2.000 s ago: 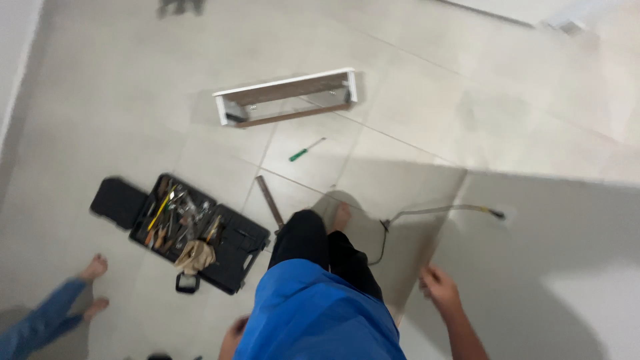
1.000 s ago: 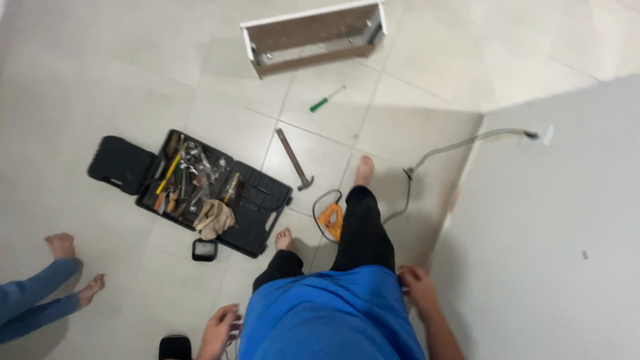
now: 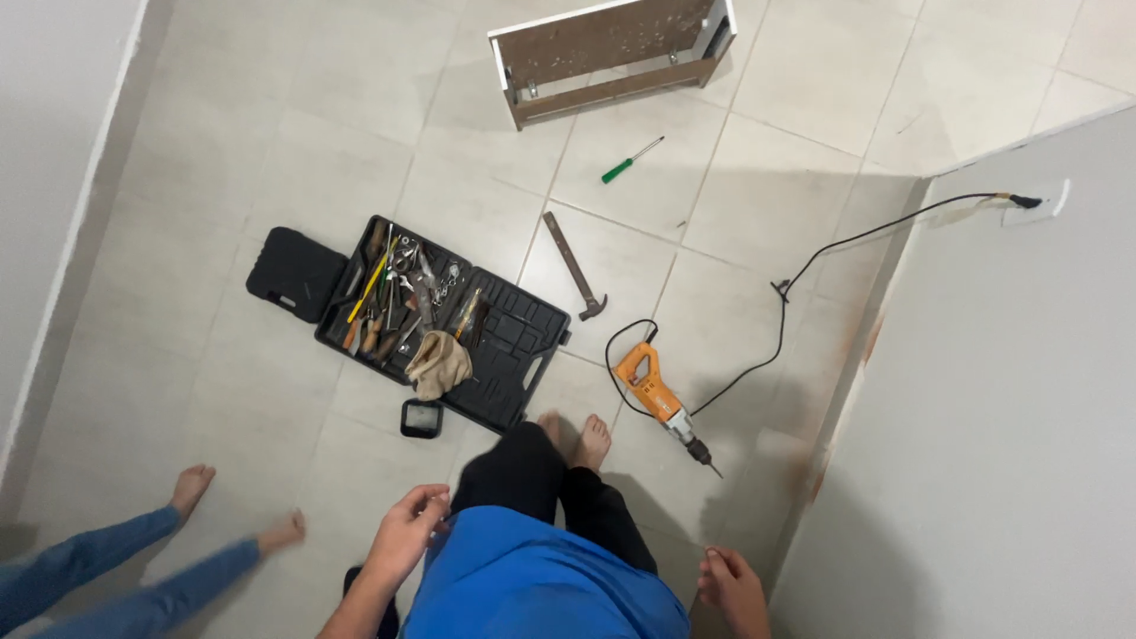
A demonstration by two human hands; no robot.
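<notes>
My left hand hangs beside my left thigh, fingers loosely curled; whether something small is between them cannot be told. On the other side, my right hand is half curled near the wall, its grip unclear. An orange corded drill with a bit lies on the tiles in front of my feet. A claw hammer rests between it and the open black tool case. The case holds pliers, wrenches and wooden-handled tools, with a beige cloth bag over its edge. Farther off lies a green-handled screwdriver.
A brown and white drawer-like box stands at the top. The drill's black cord runs to a wall outlet at right. A small black case adjoins the tool case; a black square container lies below. Another person's legs are at lower left.
The drill, mostly hidden before, now shows fully on the floor. My left hand has risen beside my thigh. The other person's feet have moved closer to the tool case.
</notes>
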